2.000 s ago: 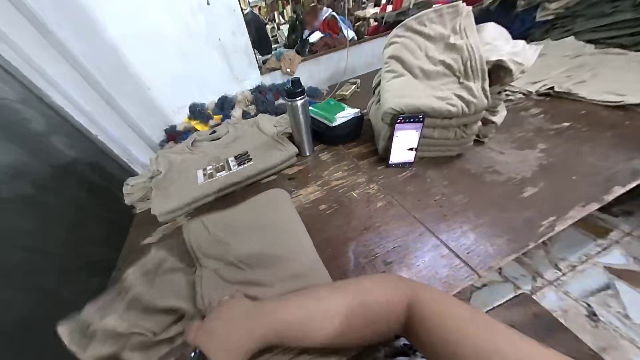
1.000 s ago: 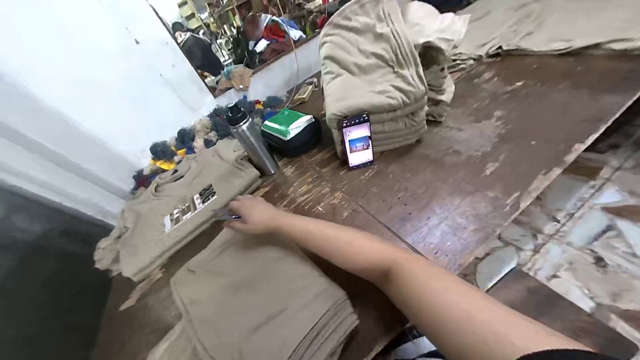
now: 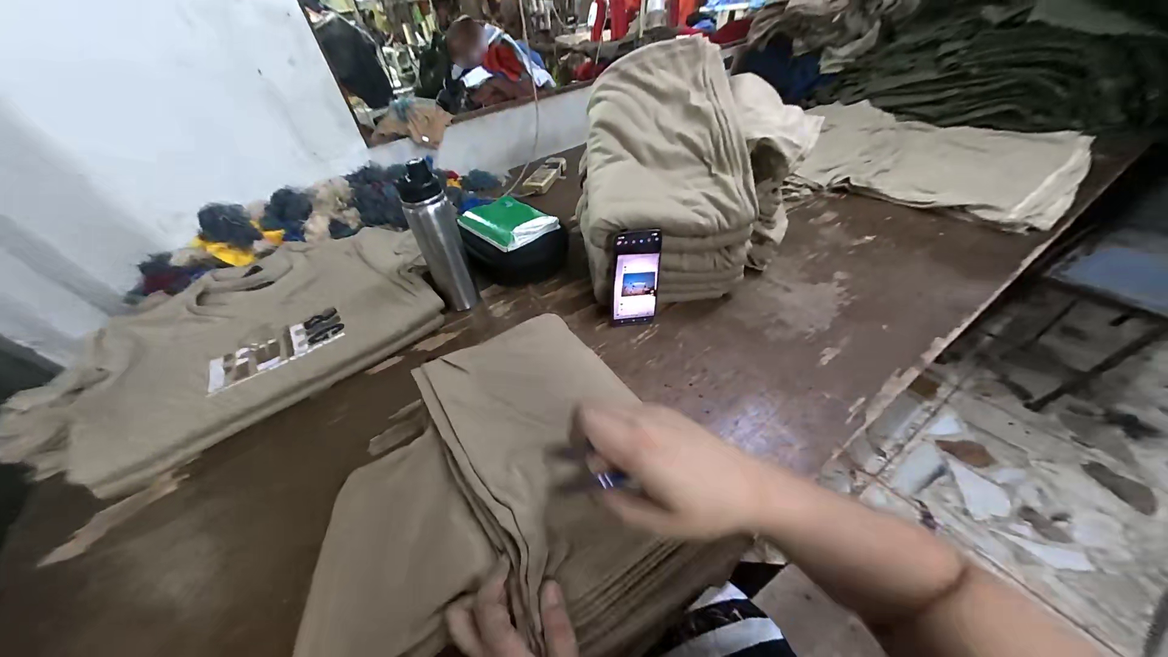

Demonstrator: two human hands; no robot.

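Observation:
A stack of folded tan garments (image 3: 630,584) lies at the lower middle of the table, its upper layers spread to the left with a raised fold between. My left hand (image 3: 511,616) is at the bottom edge, its fingers closed around the edges of that fold. Above the stack is my right hand (image 3: 666,470), blurred, closed on a small tool (image 3: 602,478) with a blue part; its exact kind cannot be told. Tan shirts with a printed front (image 3: 274,351) lie in a pile at the left.
Behind stand a steel bottle (image 3: 441,242), a green packet (image 3: 508,222) on a dark case (image 3: 520,263), and a lit phone (image 3: 636,278) against a tall tan fabric pile (image 3: 671,155). More tan cloth (image 3: 949,164) and dark green fabric (image 3: 1013,68) lie farther right. The worn table edge (image 3: 922,365) runs along the right.
My right hand has moved from beside the printed shirts to over the tan stack. My left hand has come into view at the bottom. The stack's top layers now show a raised fold.

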